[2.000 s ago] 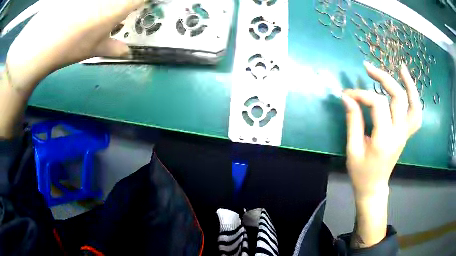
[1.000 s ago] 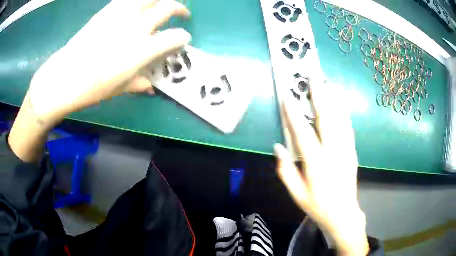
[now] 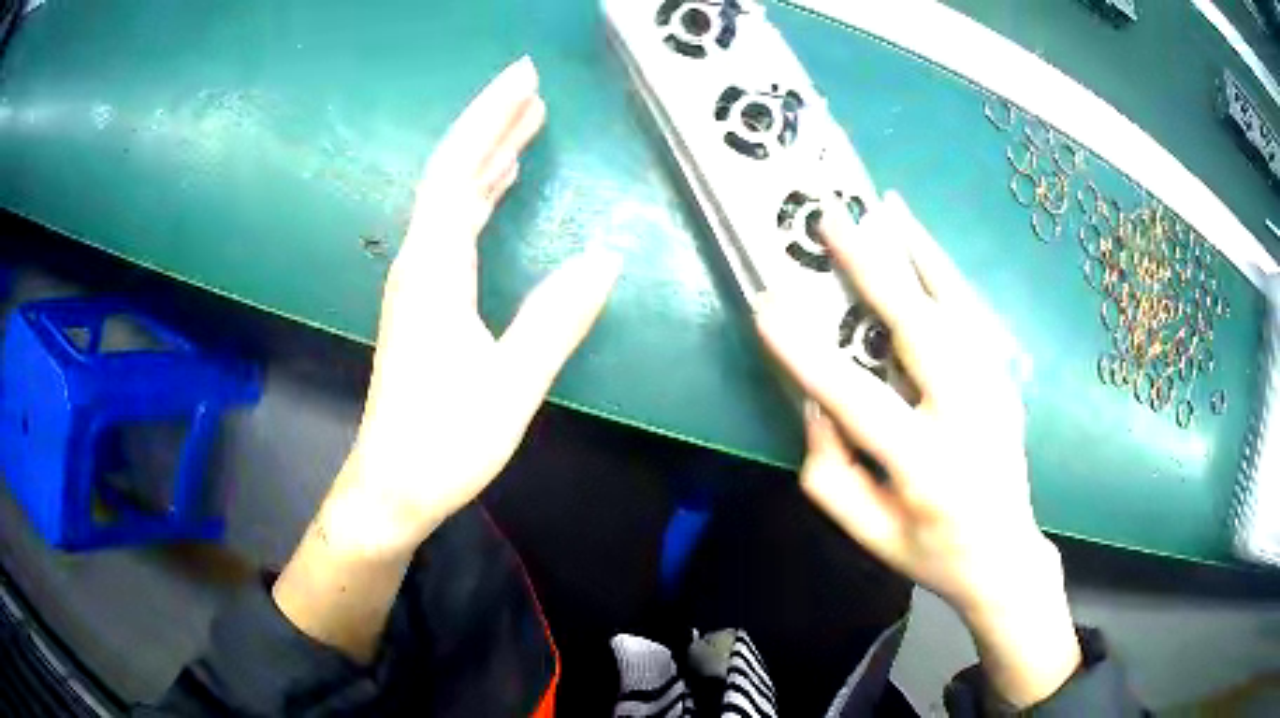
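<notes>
A silver-grey oblong plate (image 3: 716, 175) with round openings and black curved slots lies tilted on the green bench. It looks thick at its left edge, as if stacked; I cannot tell how many plates. My right hand (image 3: 912, 407) grips its near end, fingers over the top face and thumb at the near left side. My left hand (image 3: 456, 316) is empty, fingers and thumb apart, over the bench to the left of the plate. Thin copper-coloured rings (image 3: 1154, 302) lie scattered in a pile to the right, apart from my right hand.
The green bench (image 3: 211, 168) has a near edge crossing below my hands. A white strip (image 3: 1039, 84) runs along its far side, with a darker green surface beyond. A blue plastic stool (image 3: 105, 421) stands on the floor at the left. A whitish object (image 3: 1259, 435) sits at the right edge.
My left hand has let go of the plate it held, which no longer shows separately. The plate under my right hand now looks thicker and more tilted. The view has shifted.
</notes>
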